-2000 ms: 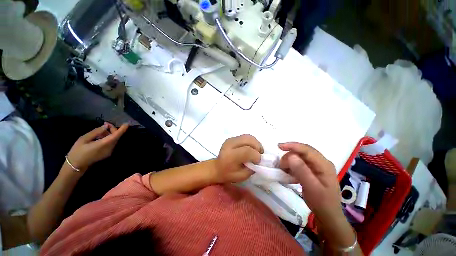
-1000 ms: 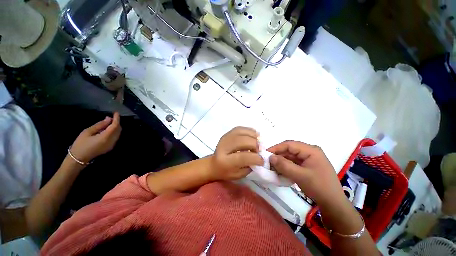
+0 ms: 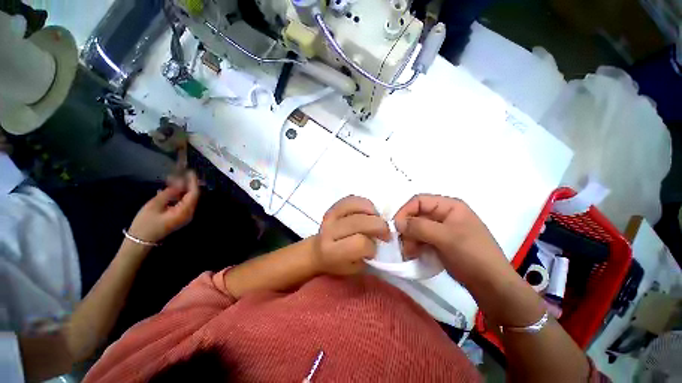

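A narrow folded piece of white cloth (image 3: 407, 268) is held above the front edge of the white sewing table (image 3: 464, 142). My left hand (image 3: 351, 236) is closed on its left part, with the fingers curled. My right hand (image 3: 441, 232) pinches it between thumb and fingertips, close beside the left hand. A band of the cloth loops below and between the hands. The fingers hide the rest, so its full shape cannot be told.
A cream sewing machine (image 3: 359, 45) stands at the back. A thin white triangular outline (image 3: 278, 149) lies left of it. A red basket (image 3: 598, 299) with rolls is at the right, before a white pile (image 3: 617, 127). Another person's hand (image 3: 168, 213) is at the left.
My right hand has gone from spread fingers to a pinch on the cloth, close to my left hand. The cloth band now hangs in a curve. The other person's hand has moved slightly right.
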